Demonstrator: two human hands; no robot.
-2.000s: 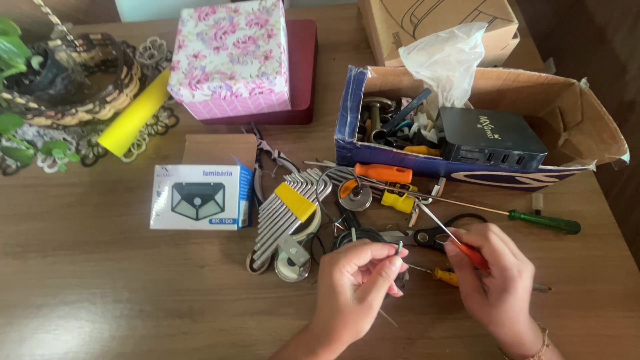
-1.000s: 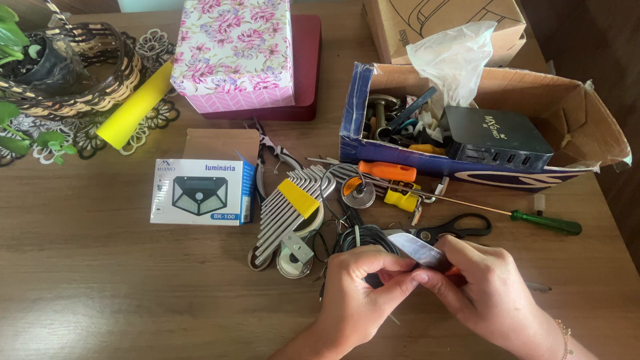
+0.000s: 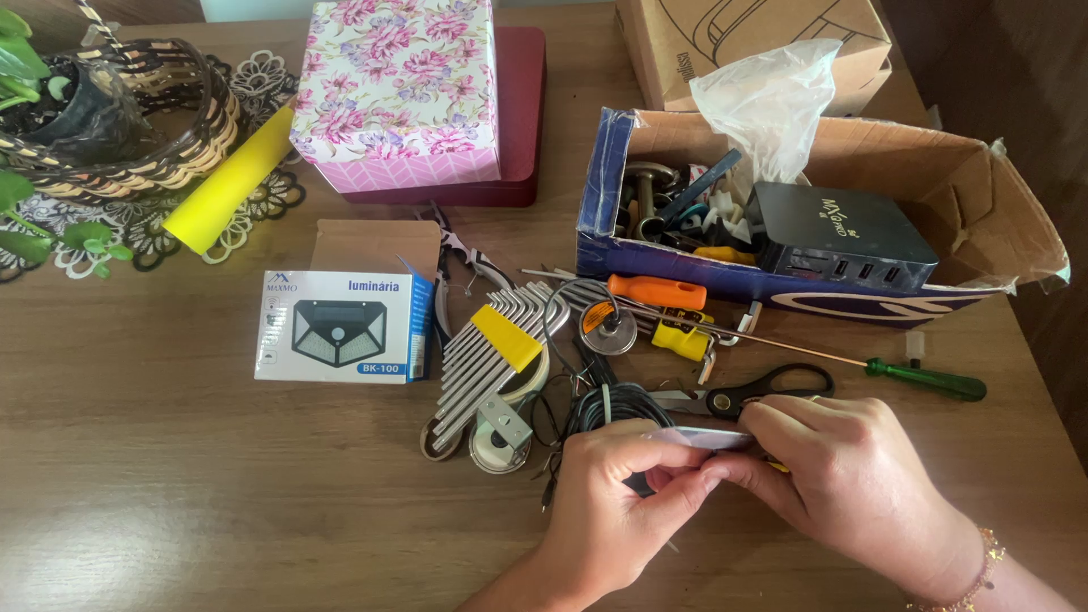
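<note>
Between the fingertips of both hands is a thin, pale, flat piece [image 3: 701, 438], seen nearly edge-on; its material is unclear. My left hand [image 3: 620, 501] pinches its left end, and my right hand [image 3: 841, 459] grips the right end. Just behind the hands lie a coiled black cable [image 3: 616, 406] and black-handled scissors [image 3: 748, 391]. To the left are hex keys [image 3: 484, 365] in a yellow holder and a round magnet with a metal bracket [image 3: 501, 442]. A green-handled screwdriver [image 3: 926, 378] and an orange handle [image 3: 659, 291] lie beyond the hands. My fingers hide part of the piece.
An open blue cardboard box [image 3: 646, 259] holds tools and a black media box [image 3: 841, 234]. A luminaire carton [image 3: 340, 327], pliers [image 3: 476, 259] and a floral box [image 3: 399, 93] stand or lie left of it. A wicker basket [image 3: 204, 140] with a plant and a yellow roll [image 3: 229, 183] are far left.
The red-handled tool seen in my right hand two seconds ago is no longer visible there. My hands have come together, and the pale flat piece between them has tilted since one second ago.
</note>
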